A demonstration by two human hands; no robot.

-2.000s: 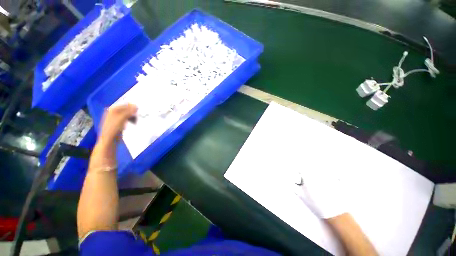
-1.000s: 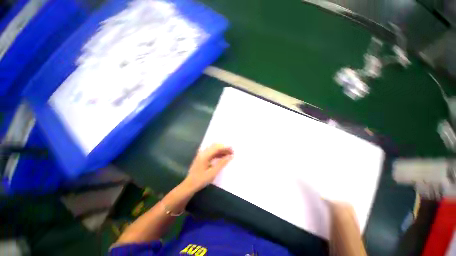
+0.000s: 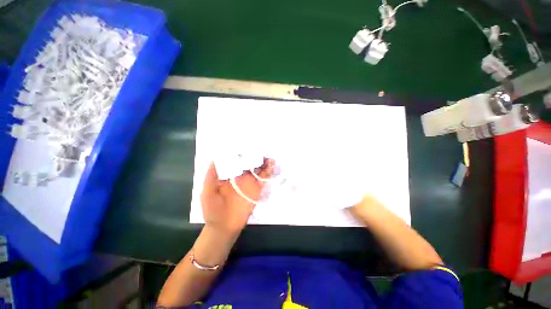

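Note:
My left hand point(image 3: 228, 196), bare with a bracelet, is over the left part of the white sheet point(image 3: 326, 133). It holds a white power adapter point(image 3: 232, 166) by the fingers, and a white cord point(image 3: 241, 192) loops across the palm. The adapter's outline is partly lost against the sheet. My right hand point(image 3: 335, 196), in a thin white glove, is over the right part of the sheet. The glove blends into the glare, so its fingers and anything in them cannot be made out.
A blue bin point(image 3: 124, 130) heaped with adapters is at left. Beyond a pale strip point(image 3: 235, 86), the green conveyor belt point(image 3: 260, 39) carries adapters point(image 3: 369, 46). At right are two whitish bottles point(image 3: 462, 114), a small brush point(image 3: 460, 174) and a red bin point(image 3: 509, 205).
The view has turned right, showing more of the red bin and bottles. My left hand has moved from the blue bin to the sheet and now visibly holds an adapter with cord.

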